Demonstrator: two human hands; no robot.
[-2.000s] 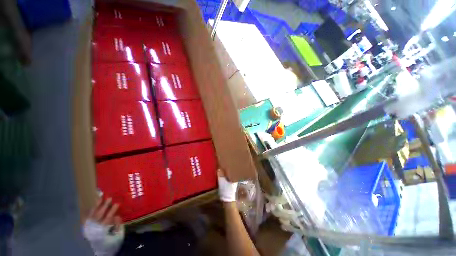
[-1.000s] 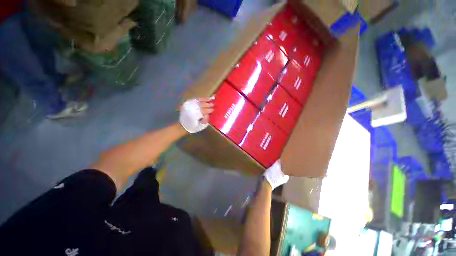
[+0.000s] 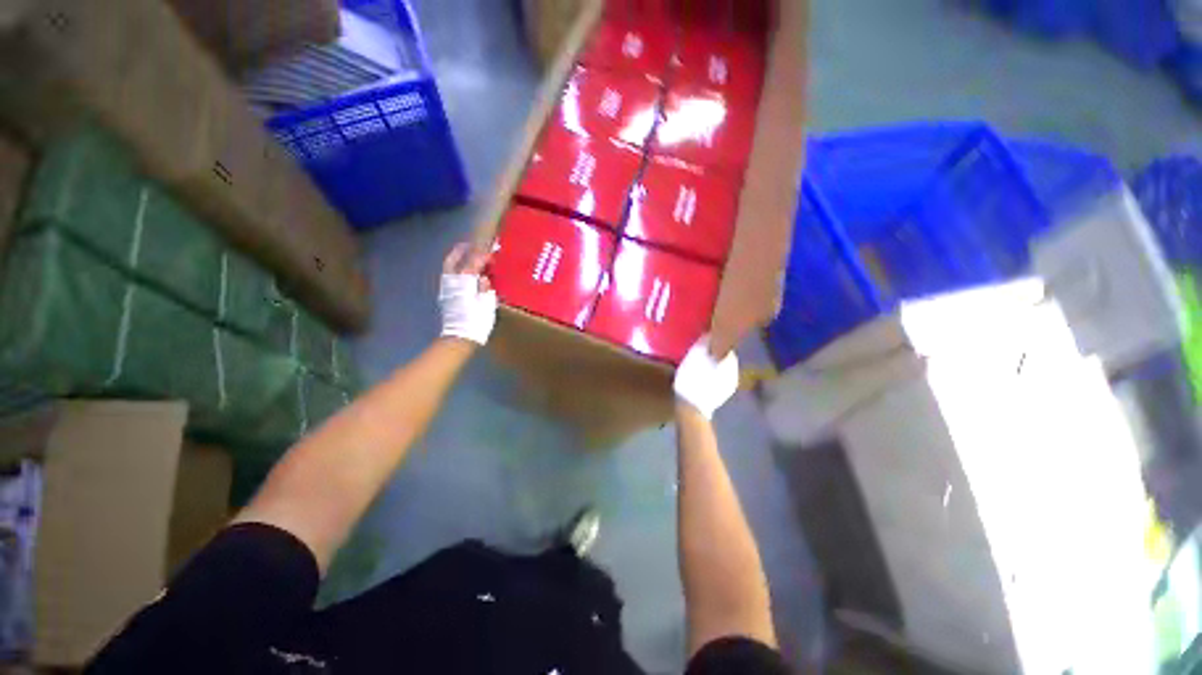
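Observation:
A brown master carton (image 3: 580,376) with its long side flaps up stands in front of me, its far end cut off by the top edge. Two rows of glossy red retail boxes (image 3: 544,264) with white lettering fill it. My left hand (image 3: 468,295), in a white glove with bare fingertips, grips the near left corner of the carton. My right hand (image 3: 707,379), also gloved in white, grips the near right corner. Fingers of both hands are partly hidden by the cardboard.
Stacked cartons with green wrap (image 3: 171,290) and an open carton (image 3: 106,528) stand at the left. A blue crate (image 3: 382,152) is at the upper left. Another blue crate (image 3: 844,251) is right of the carton. A bright white surface (image 3: 1041,462) lies at the right, above the grey-blue floor (image 3: 488,462).
The view has swung, and the bench has left the picture except at the right edge. The carton now sits higher and more upright in view, with both hands still on its near corners.

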